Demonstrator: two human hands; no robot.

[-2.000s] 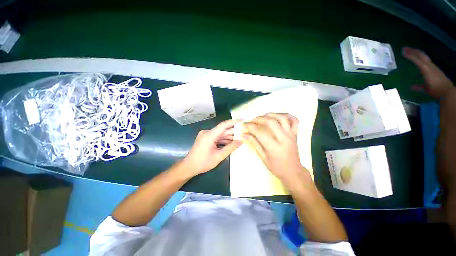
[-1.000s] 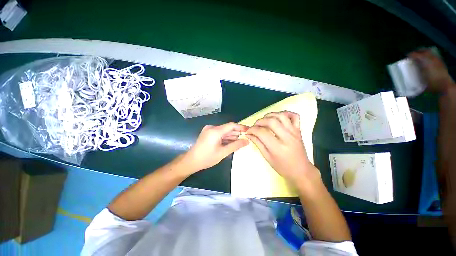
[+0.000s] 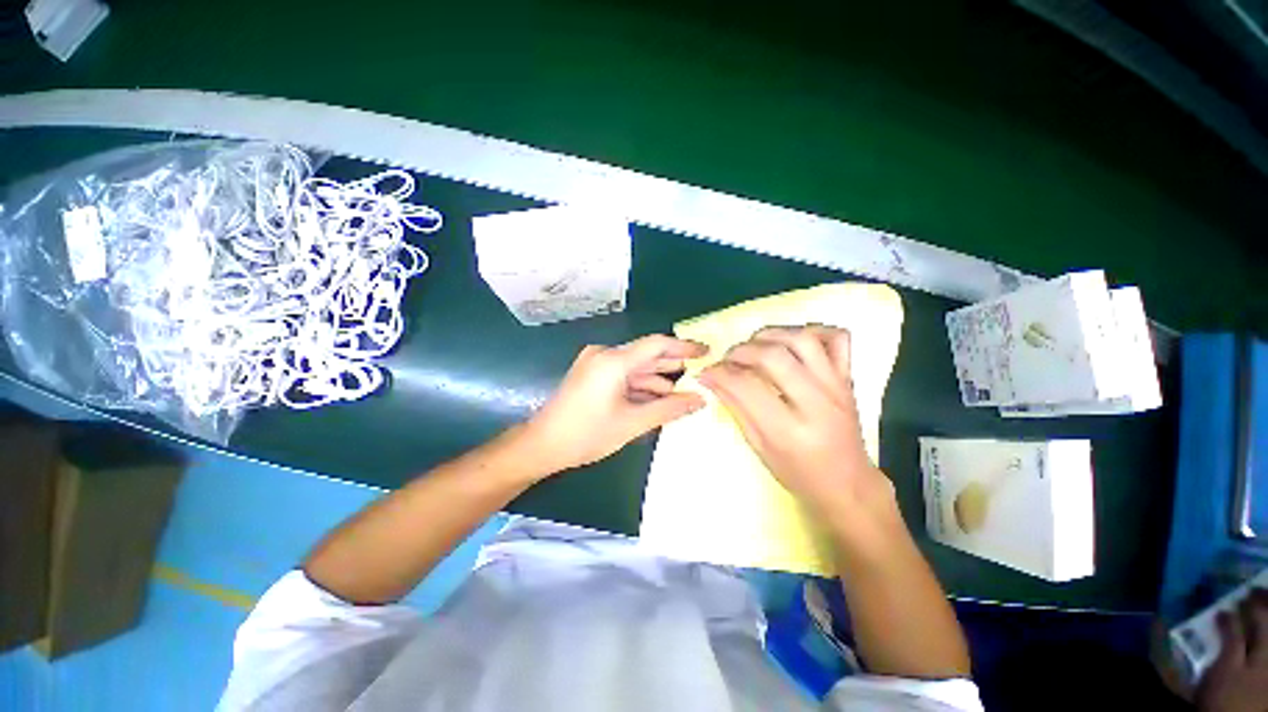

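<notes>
A large sticker sheet [image 3: 737, 487], pale with yellow parts, lies on the dark green bench in front of me, its top edge bent up. My left hand [image 3: 619, 401] is at the sheet's left edge, thumb and index finger close together. My right hand [image 3: 793, 410] lies over the sheet, its fingertips near my left fingertips. A tiny pale piece may be between the fingertips, but it is too small to tell. A white product box [image 3: 556, 264] stands beyond my left hand.
White looped cords [image 3: 299, 292] heap on a clear plastic bag [image 3: 56, 320] at left. White boxes [image 3: 1043, 341] and another box [image 3: 1008, 504] stand at right. A pale strip [image 3: 487, 150] borders the green belt [image 3: 556, 70]. Another person's hand [image 3: 1238, 668] holds a box at lower right.
My hands stay close together over the sheet, whose top edge has shifted and bent. The other person's hand has moved from the belt to the lower right, and the belt box at right is gone.
</notes>
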